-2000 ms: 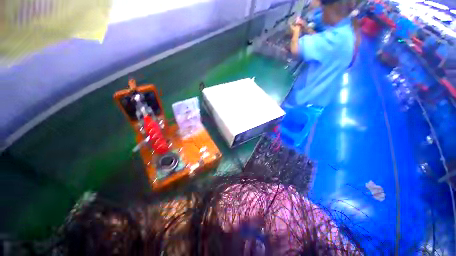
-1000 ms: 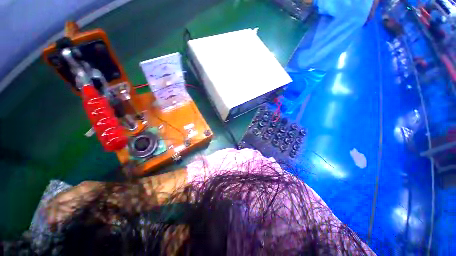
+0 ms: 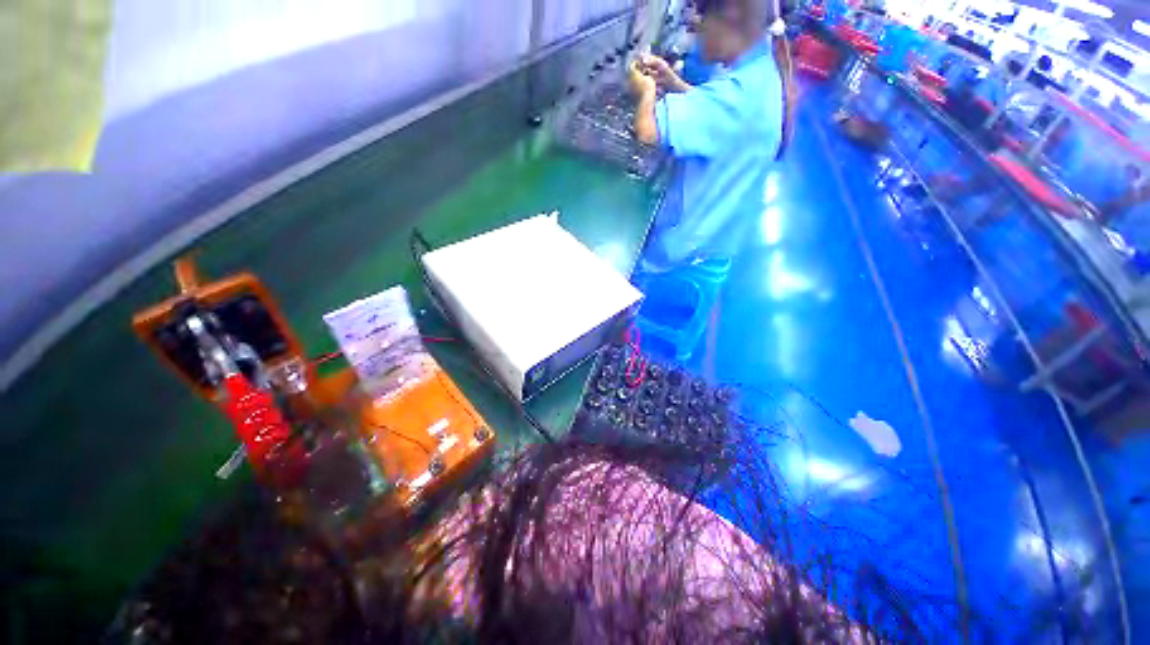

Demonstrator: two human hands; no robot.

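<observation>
The orange test fixture point(image 3: 423, 428) stands on the green bench at left centre. Its red toggle clamp handle point(image 3: 259, 422) slants down over the front left of the base. The nest area below the handle is covered by dark hair and blur, so I cannot tell what it holds. Two white panel meters point(image 3: 376, 330) stand behind the base. Hair and a pink sleeve point(image 3: 605, 536) fill the bottom of the view. Neither of my hands can be made out there.
A white box instrument point(image 3: 532, 296) stands right of the fixture. A dark parts tray point(image 3: 656, 410) with many round pieces lies below it. A person in a light blue shirt point(image 3: 719, 139) is at the far bench end, beside a blue stool point(image 3: 681, 309). Blue floor lies right.
The view has swung up, so the fixture, box and tray appear lower and further left than a second ago. The nest and its round part, visible before, are now hidden by hair.
</observation>
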